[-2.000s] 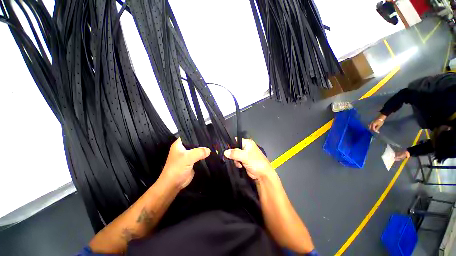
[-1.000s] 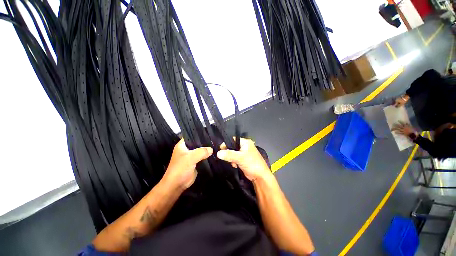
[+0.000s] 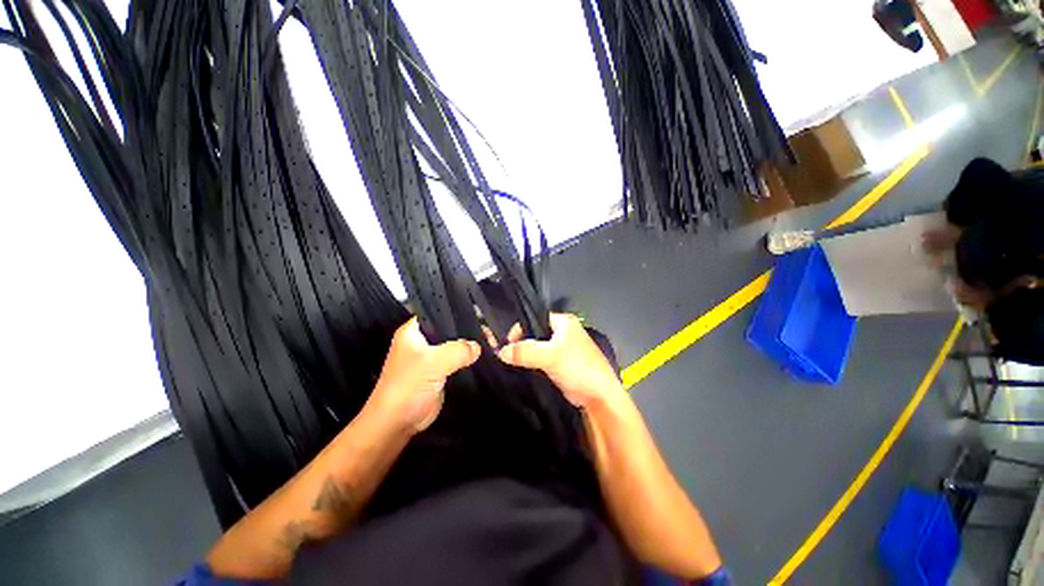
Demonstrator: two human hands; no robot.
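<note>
The main bundle of long black punched straps (image 3: 246, 229) lies on the white table at the left and hangs over its near edge. A smaller bunch of straps (image 3: 395, 172) runs from the table's back down to my hands. My left hand (image 3: 421, 372) is closed around part of this bunch, thumb on top. My right hand (image 3: 561, 357) is closed on straps just beside it, thumb pointing left. A thin narrow strip (image 3: 524, 206) curls up above my right hand. The strap ends below my hands merge with the dark apron (image 3: 469, 532), so their tips cannot be told apart.
A separate fan of black straps (image 3: 687, 115) hangs over the white table's edge (image 3: 584, 229) at the upper right. Cardboard boxes (image 3: 819, 166) stand under it. Blue crates (image 3: 801, 315) stand on the grey floor. A person in dark clothes (image 3: 996, 246) holds a pale sheet (image 3: 893, 266) at the right.
Some straps in the held bunch have spread apart near my right hand, and the thin strip's curl has become smaller. The other person's pale sheet now shows larger beside the blue crate.
</note>
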